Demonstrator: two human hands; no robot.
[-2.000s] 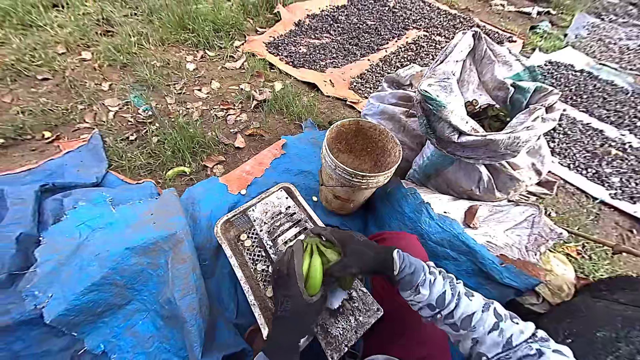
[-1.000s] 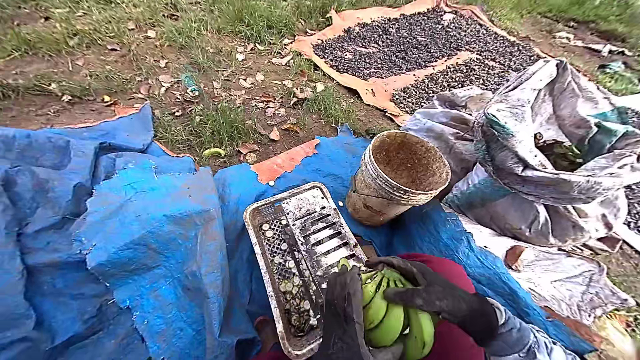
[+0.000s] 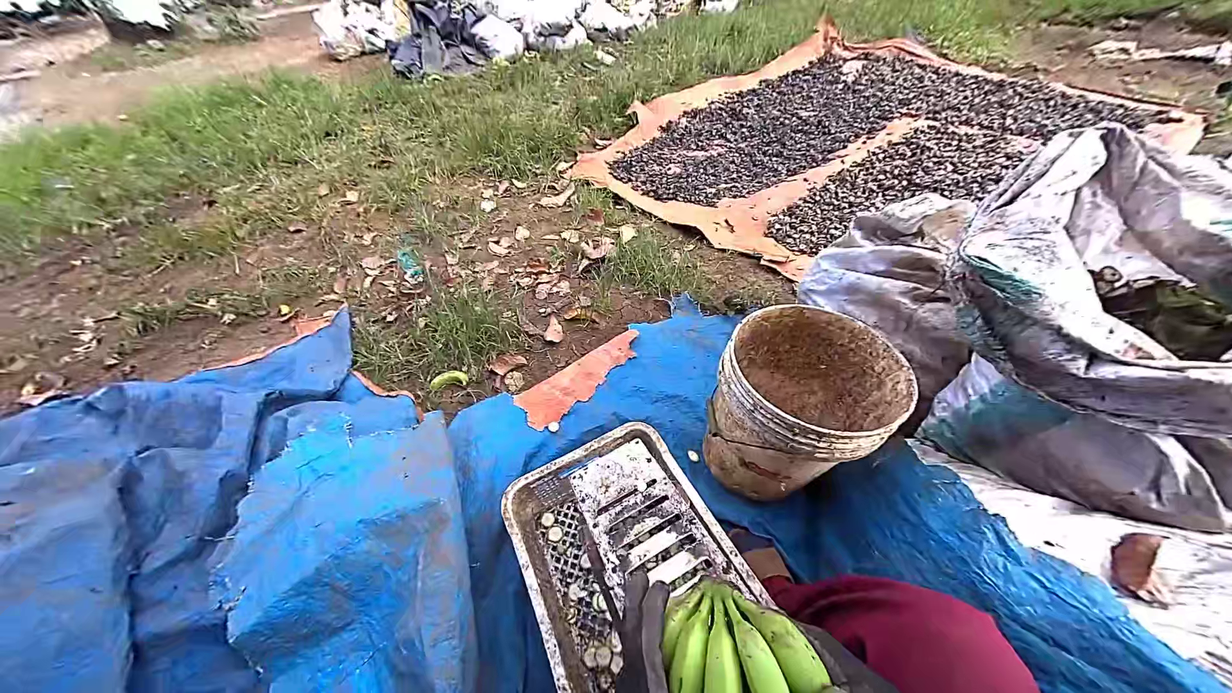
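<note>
A bunch of green bananas (image 3: 736, 645) is held at the bottom edge of the head view. My left hand (image 3: 643, 630), in a dark glove, is against its left side; my right hand (image 3: 842, 659), also gloved and mostly cut off by the frame, is at its right side. Below and beyond the bunch lies a shallow plastic basket (image 3: 515, 500) with a dirty white slotted board (image 3: 645, 510) across it. Small round pale slices (image 3: 577, 592) lie in the basket's left part. The lower ends of the board and basket are hidden.
A dirty plastic bucket (image 3: 756, 448) stands on the blue tarp (image 3: 356, 549), right of the basket. Large woven sacks (image 3: 1049, 414) fill the right side. Beyond, dark pieces are spread on an orange sheet (image 3: 698, 217). A small green banana (image 3: 449, 380) lies by the tarp's edge.
The banana bunch has been lowered toward the bottom edge of the view, with my hands on it. The view has tilted up and shifted left.
</note>
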